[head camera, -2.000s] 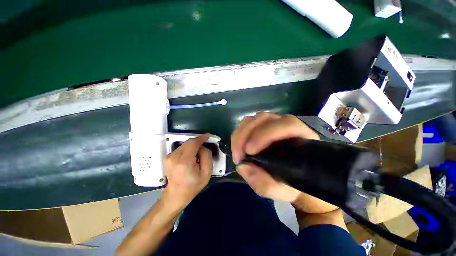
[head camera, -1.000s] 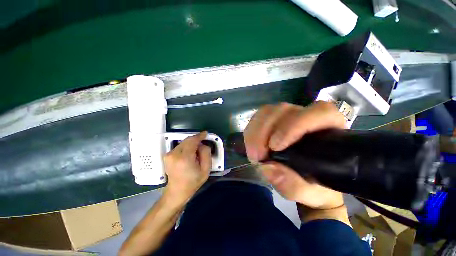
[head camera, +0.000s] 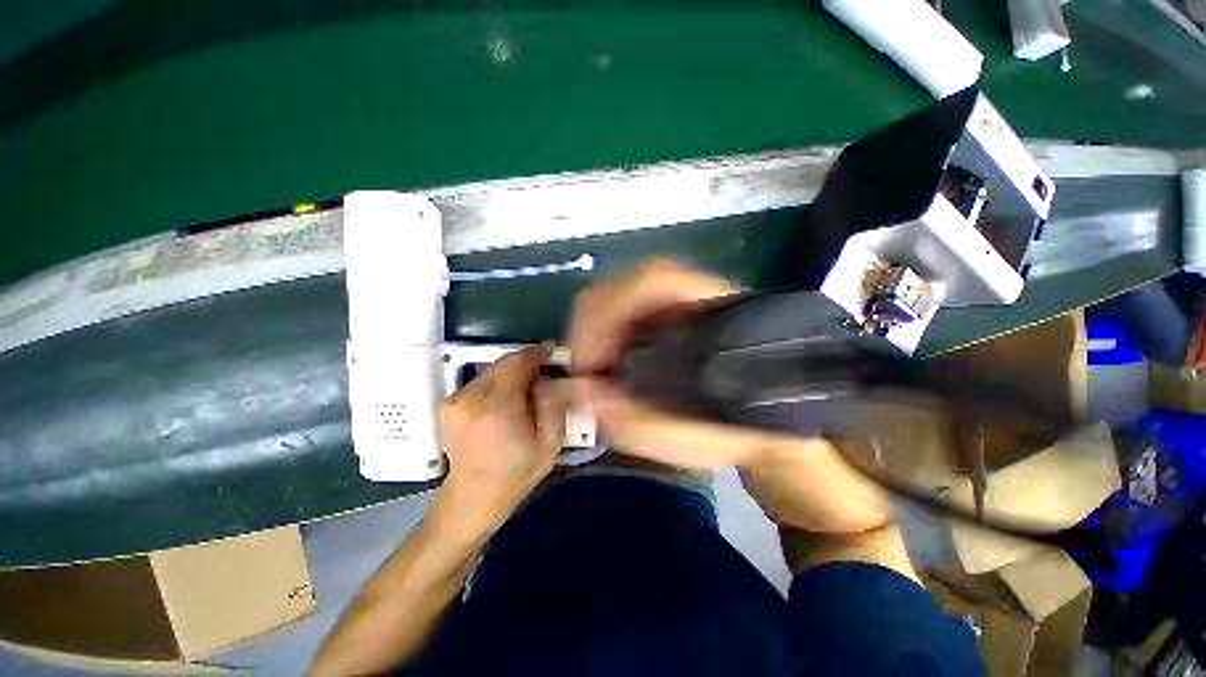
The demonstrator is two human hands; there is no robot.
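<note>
A white appliance housing (head camera: 394,337) lies on the dark green ledge, its looped handle (head camera: 579,426) pointing right. A thin white lead (head camera: 522,271) with a round end sticks out from the body. My left hand (head camera: 500,417) holds the handle, fingers over its opening. My right hand (head camera: 661,364) is blurred and grips the black electric screwdriver (head camera: 780,364), its nose end at the handle's right part. The bit tip and any screw are hidden by my fingers. The screw feeder (head camera: 985,245) stands to the right, its metal pick-up point in front.
A pale metal rail (head camera: 635,205) separates the ledge from the green conveyor belt (head camera: 397,93). Another white housing (head camera: 913,40) and a white part (head camera: 1038,27) lie on the belt at upper right. Cartons (head camera: 238,589) and blue bins (head camera: 1164,463) are below the ledge.
My right hand and the screwdriver first moved right toward the feeder, and are now back left over the handle. My left hand has stayed on the handle. The white housing on the belt has shifted right.
</note>
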